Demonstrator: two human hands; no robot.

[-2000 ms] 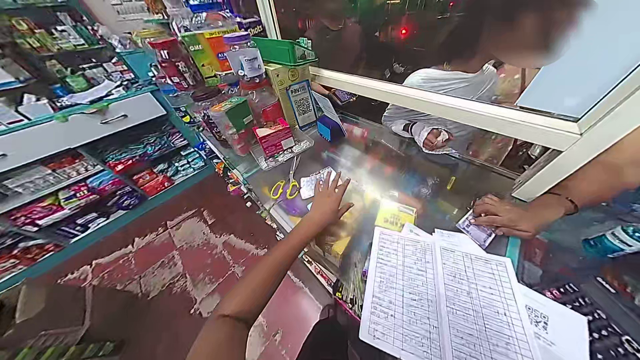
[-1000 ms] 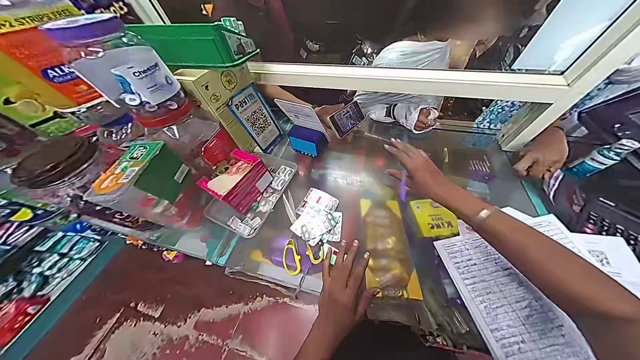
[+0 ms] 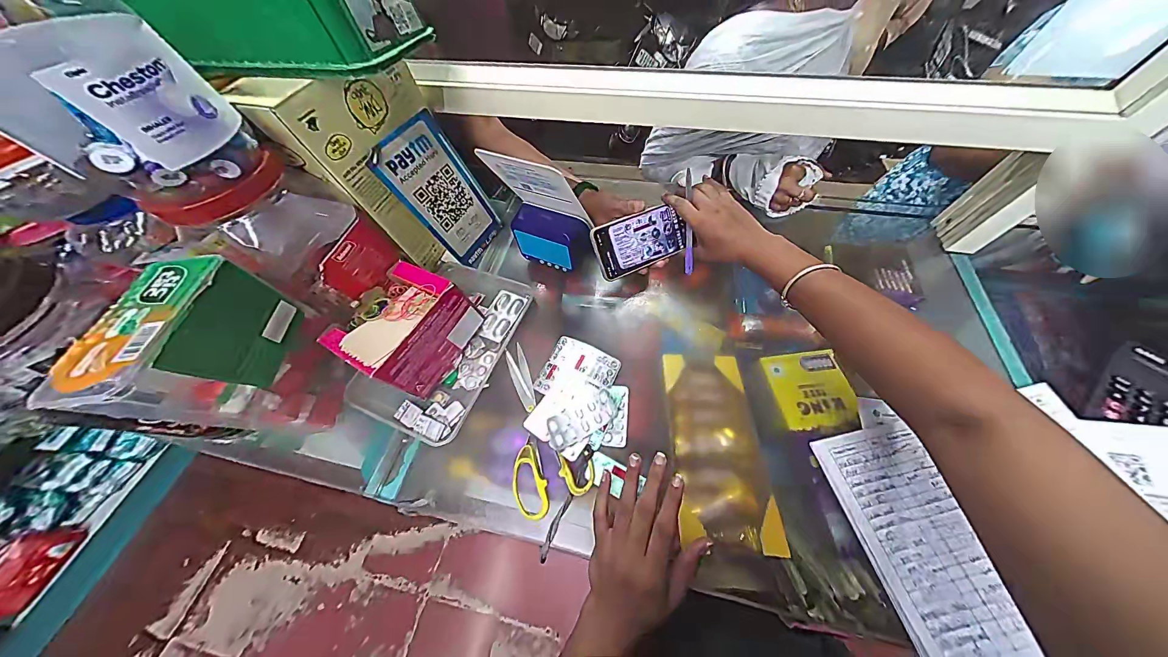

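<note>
My left hand (image 3: 639, 538) lies palm down at the glass counter's near edge, fingers spread, with nothing held. Just beyond its fingertips are tablet blister packs (image 3: 575, 411) in a loose pile. Scissors (image 3: 529, 456) with yellow handles lie partly under the packs. Reaching across the counter, my right hand (image 3: 716, 219) has a slim pen-like item (image 3: 689, 246), purple at its lower end, at its fingers. These fingers are beside the edge of a smartphone (image 3: 639, 240) with a lit screen; whether they touch it is unclear. Another person's hand (image 3: 613, 206) holds the phone from the far side.
A payment code stand (image 3: 445, 196) and a blue device (image 3: 543, 237) stand left of the phone. Plastic jars (image 3: 210, 187), boxes and a tray of blister strips (image 3: 447, 429) crowd the left. At right lie a yellow packet (image 3: 810, 391) and written sheets (image 3: 912, 511). A window frame (image 3: 730, 100) crosses behind.
My right hand was at the right with a banknote two seconds ago; it has moved left to the phone. The phone is now nearer the middle of the counter. The view has moved closer.
</note>
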